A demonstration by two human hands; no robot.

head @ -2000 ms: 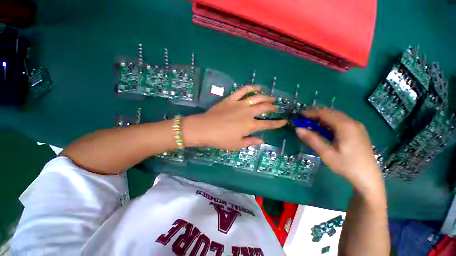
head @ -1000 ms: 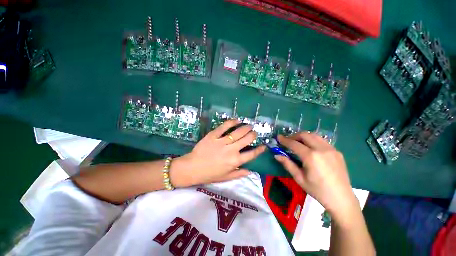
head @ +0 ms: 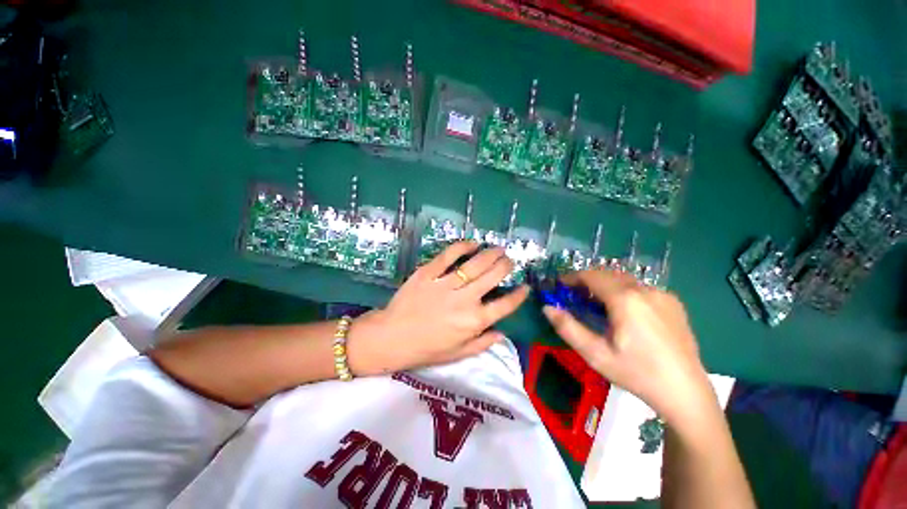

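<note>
My right hand [head: 627, 328] holds small blue-handled cutters [head: 572, 298], their dark jaws at the lower edge of the near-row PCB strip [head: 448, 231]. My left hand [head: 448, 308] lies flat with spread fingers, fingertips on the same strip's lower edge, covering part of it. Whether it grips anything is hidden. Another near-row PCB strip [head: 328, 234] lies to the left. In the far row lie PCB strips at left [head: 333, 104] and right [head: 577, 154], with striped rods standing from their far edges. A clear blister tray [head: 457, 147] shows between them.
Stacked PCB panels [head: 845, 189] stand at right, with a smaller board piece [head: 766, 283] beside them. A red stack [head: 646, 30] is at the far edge. A dark device [head: 25, 129] is at left. White trays [head: 90, 368] and a red stool [head: 567, 398] are near my lap.
Since two seconds ago both hands and the cutters have moved from the far row to the near row. Over the last second the hands have barely moved; the cutters have turned slightly.
</note>
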